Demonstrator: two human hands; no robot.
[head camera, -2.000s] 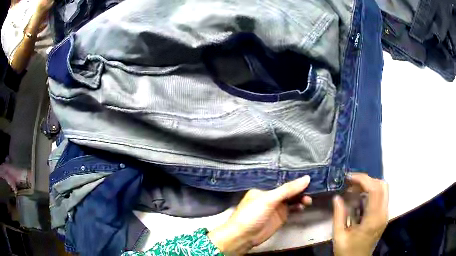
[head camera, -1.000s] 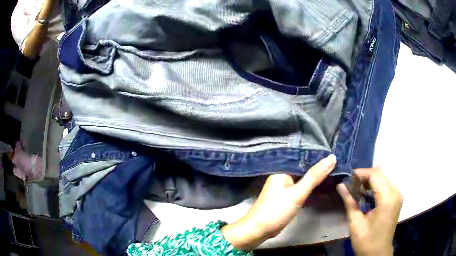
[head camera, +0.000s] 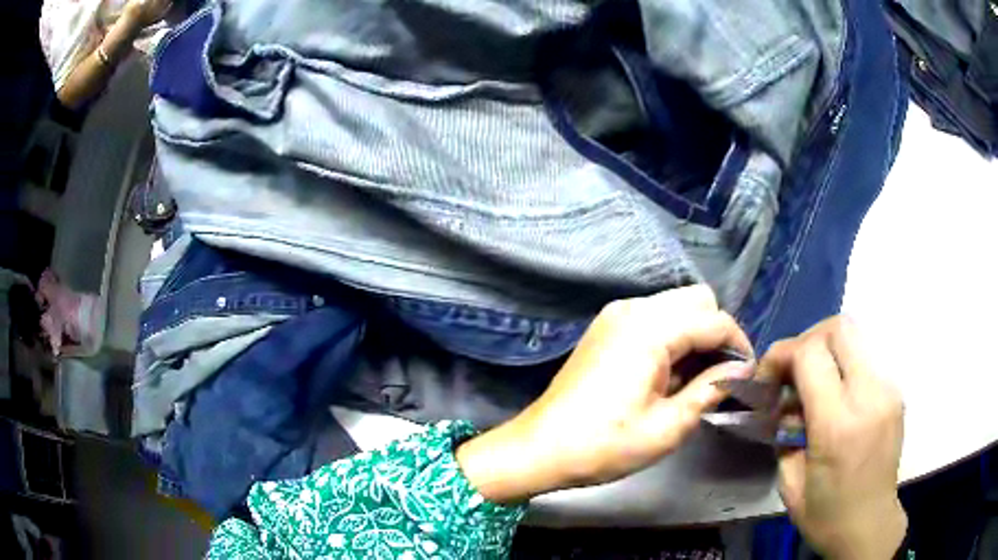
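Note:
A denim jacket (head camera: 460, 208) lies with its pale grey-blue inside up, its dark blue front strip (head camera: 837, 219) at the right and its hem band (head camera: 471, 328) near me. My left hand (head camera: 624, 394) pinches the jacket's near right corner, which the fingers mostly hide. My right hand (head camera: 837, 427) meets it fingertip to fingertip at that corner. A small blue piece of the thread snips (head camera: 790, 438) shows under the right fingers; the blades are hidden.
The white table (head camera: 930, 273) has a round edge at the right. Dark garments (head camera: 952, 77) lie at the upper right. Another person's arm (head camera: 93, 66) shows at the upper left. A dark blue sleeve (head camera: 257, 394) hangs at the lower left.
My left hand has moved right and up along the hem to the corner, fingers now curled. My right hand has closed in beside it. The jacket has shifted right and slightly up in view.

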